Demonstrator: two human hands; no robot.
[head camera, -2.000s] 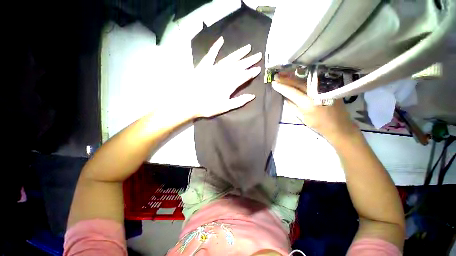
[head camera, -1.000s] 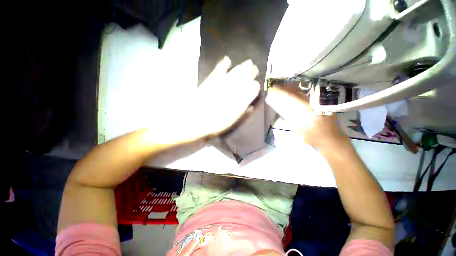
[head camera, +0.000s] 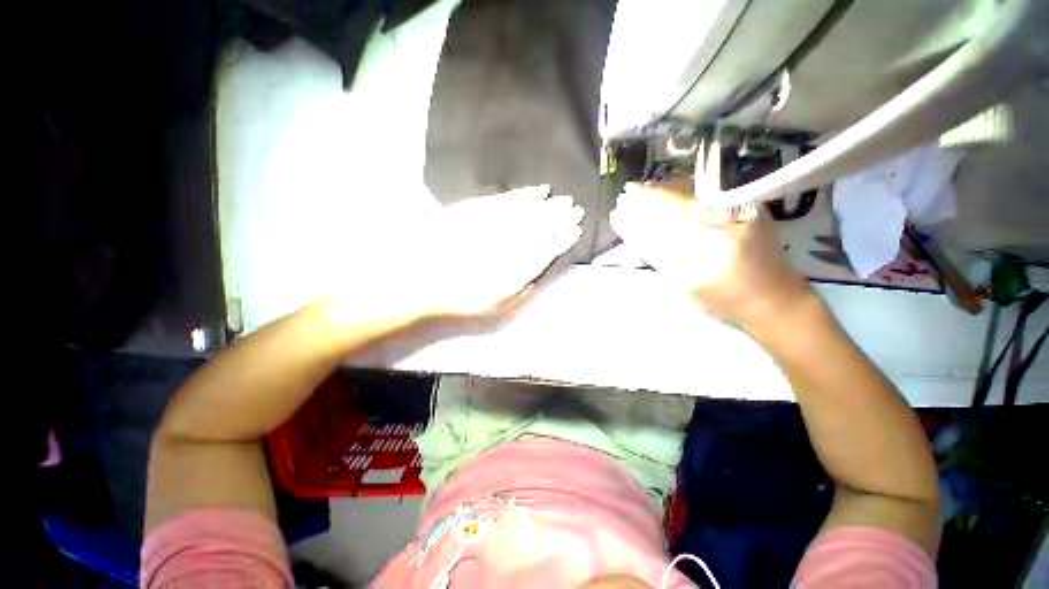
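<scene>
A dark grey-brown cloth panel (head camera: 518, 109) lies on the glaring white table, left of and up to the needle area of the cream sewing machine (head camera: 713, 69). My left hand (head camera: 506, 247) lies flat over the panel's near end, washed out by glare. My right hand (head camera: 690, 247) is just below the presser foot area (head camera: 610, 155), its fingertips near the panel's right edge. Glare hides whether those fingertips pinch the cloth. The needle itself cannot be made out.
A crumpled white scrap (head camera: 874, 219) lies under the machine arm at right, by a slim tool (head camera: 949, 270). Black straps (head camera: 995, 345) hang over the front edge. Dark cloth (head camera: 311, 29) is at the back left. A red basket (head camera: 345, 443) is below the table.
The panel has moved away from me past the needle, so its near end no longer reaches the table's front edge. My left hand has come nearer the panel's near end.
</scene>
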